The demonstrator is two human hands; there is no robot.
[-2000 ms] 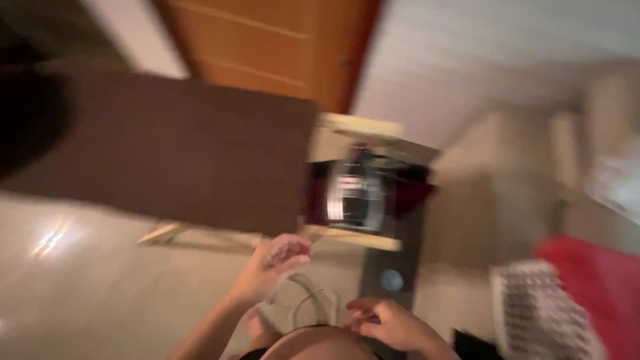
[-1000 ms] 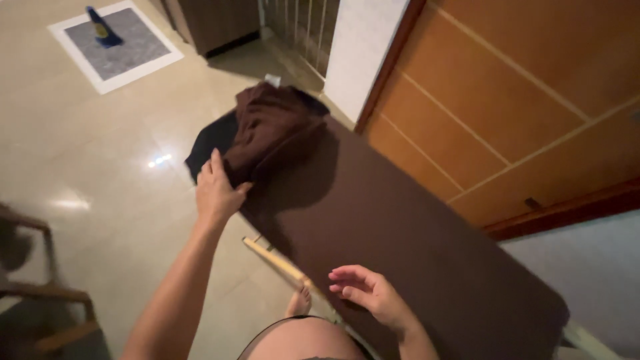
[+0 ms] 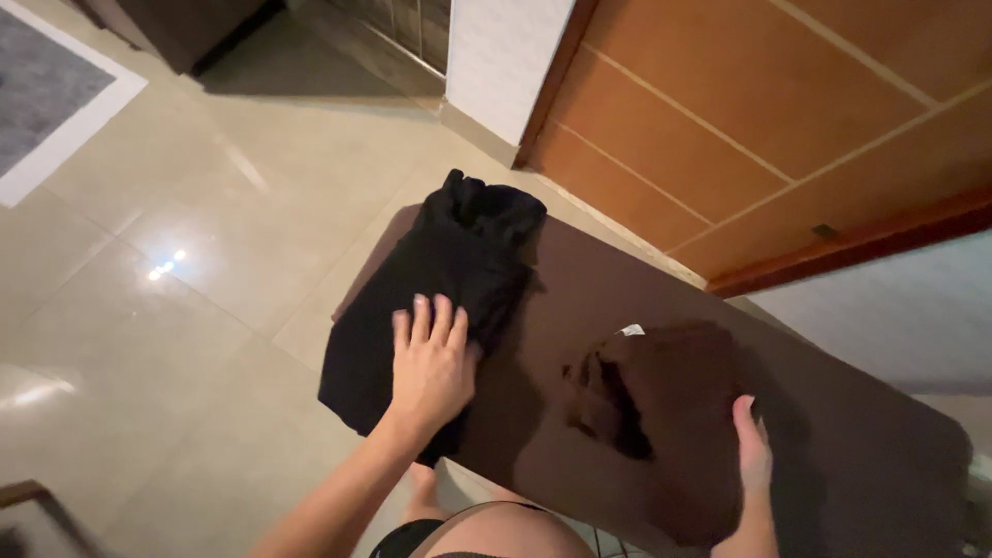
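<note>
A long ironing board with a brown cover [image 3: 573,271] runs from the middle to the lower right. Near its far left end lies a bunched black garment [image 3: 372,341], partly over the edge. My left hand [image 3: 435,360] rests on this black cloth with its fingers a little apart. A dark brown garment [image 3: 686,395] with a small white tag is held above or on the board farther right. At its right edge my right hand [image 3: 752,446] grips it, thumb showing, the other fingers mostly hidden.
An orange-brown door [image 3: 697,101] and a white wall [image 3: 496,62] stand just beyond the board. Glossy tiles [image 3: 217,325] cover the floor. A grey mat with a white border [image 3: 101,108] lies at the upper left, beside a dark cabinet [image 3: 178,31]. A dark wooden frame [image 3: 46,496] shows at the lower left.
The brown garment, a second ago bunched over black cloth at the board's far end, is now farther right in my right hand. The black garment lies exposed. My right hand was free before.
</note>
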